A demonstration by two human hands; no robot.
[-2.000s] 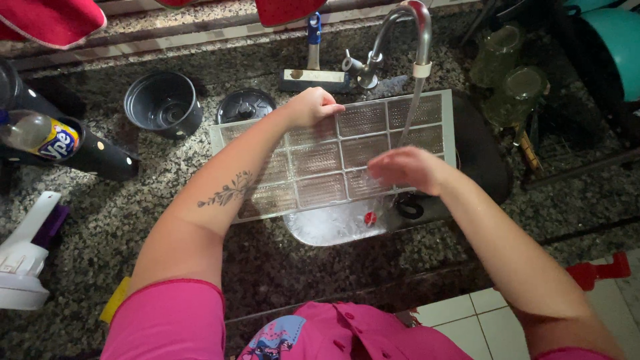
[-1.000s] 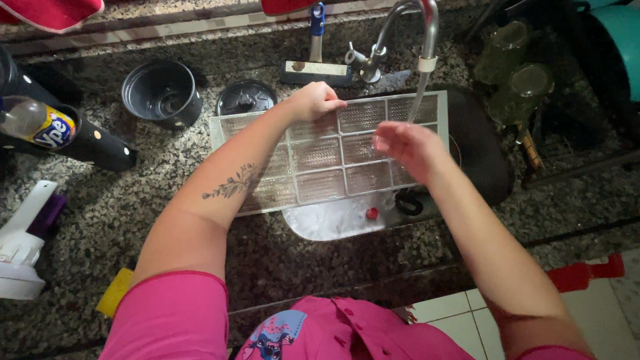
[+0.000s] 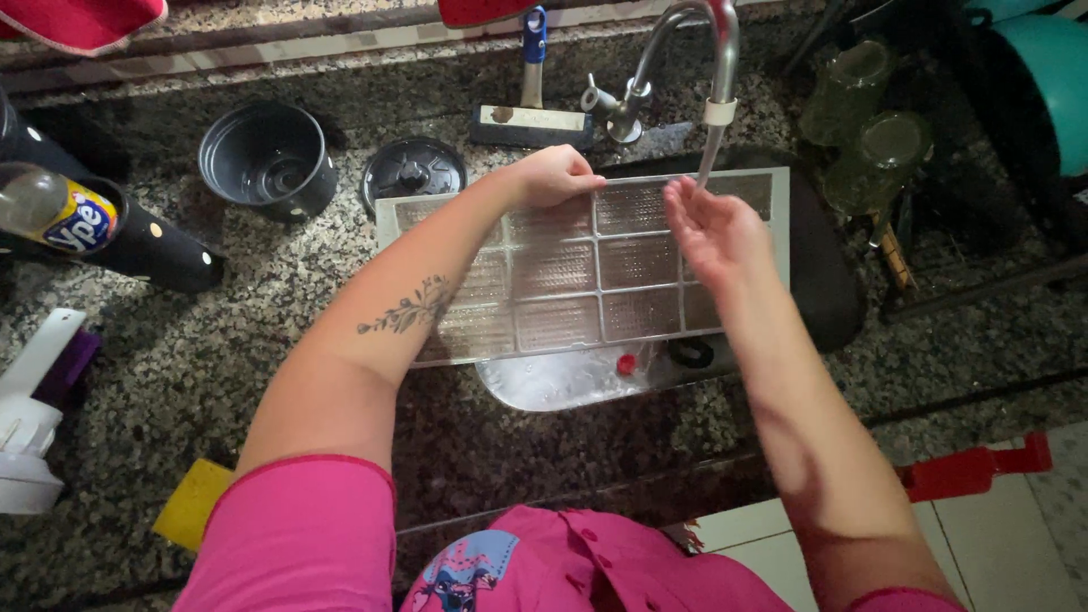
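Note:
A rectangular mesh filter panel with a white plastic frame [image 3: 597, 263] lies tilted over the metal sink basin [image 3: 544, 387]. My left hand [image 3: 557, 177] grips its far edge, near the middle. My right hand [image 3: 718, 229] is raised over the panel's right part, palm turned up and fingers slightly bent, holding nothing. Its fingertips are beside the water stream [image 3: 711, 157] that runs from the curved metal faucet [image 3: 724, 64]. A small red object [image 3: 626, 365] and a black ring-like thing [image 3: 690, 352] show in the basin below the panel's near edge.
Behind the sink are a squeegee-like tool [image 3: 533, 119], a black pot [image 3: 268, 161] and a black lid [image 3: 414, 170]. A detergent bottle [image 3: 55, 208] in a dark holder stands left. Upturned glass jars [image 3: 888, 149] sit right. A yellow sponge or cloth [image 3: 194, 503] lies near my left sleeve.
My right hand has moved from over the panel's mesh up to the water stream, and its palm has turned upward. My left hand stays on the far edge of the panel.

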